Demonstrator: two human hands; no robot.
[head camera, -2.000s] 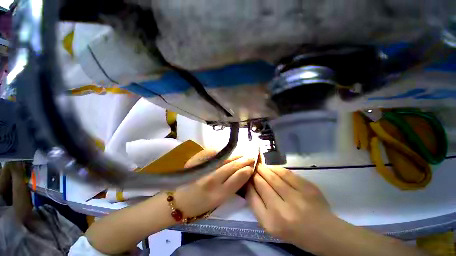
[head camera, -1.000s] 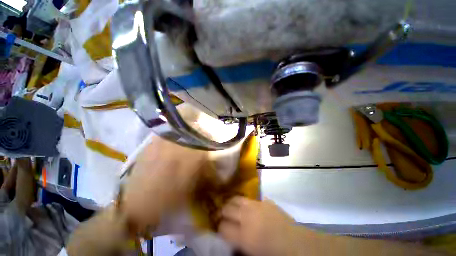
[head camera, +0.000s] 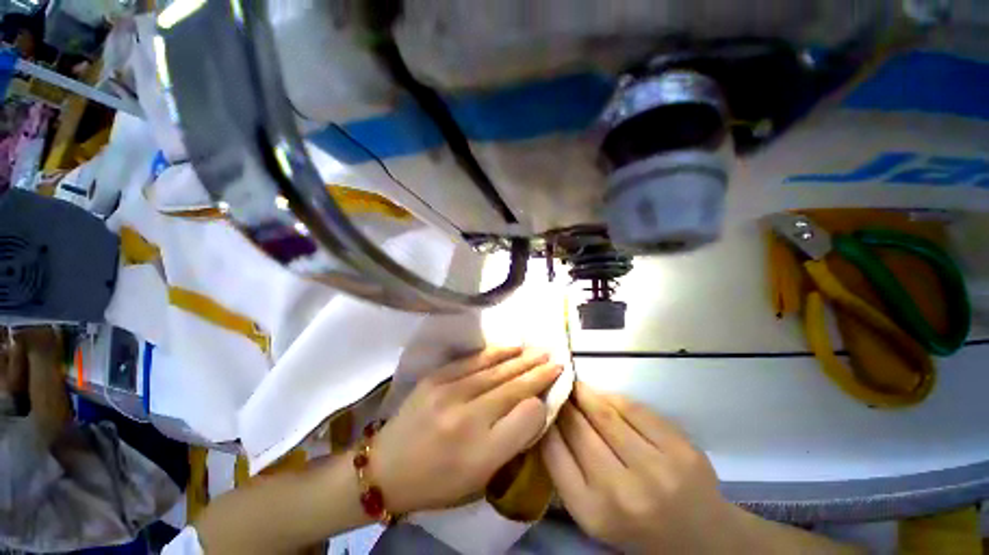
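White fabric (head camera: 336, 341) with some mustard parts lies left of the needle and runs under my left hand. My left hand (head camera: 461, 428), with a red-beaded bracelet, lies flat on it, fingertips near its right edge. My right hand (head camera: 640, 466) pinches the fabric edge beside the left fingertips, just in front of the presser foot area. A folded mustard part (head camera: 521, 486) hangs between my hands. The sewing machine head (head camera: 521, 119) stands above. The needle area (head camera: 550, 263) is in bright glare, so its contact with the fabric cannot be told.
Shears with yellow and green handles (head camera: 906, 293) lie on a mustard scrap (head camera: 781, 284) at the right. The shiny curved guard (head camera: 315, 244) crosses the left view. The table's grey scale edge (head camera: 868, 499) runs along the front. Another person's arm (head camera: 41, 379) shows at far left.
The blurred hands and bunched mustard piece of a second ago are now steady. White fabric lies flat toward the needle, with the left hand spread on it and the right hand at its edge.
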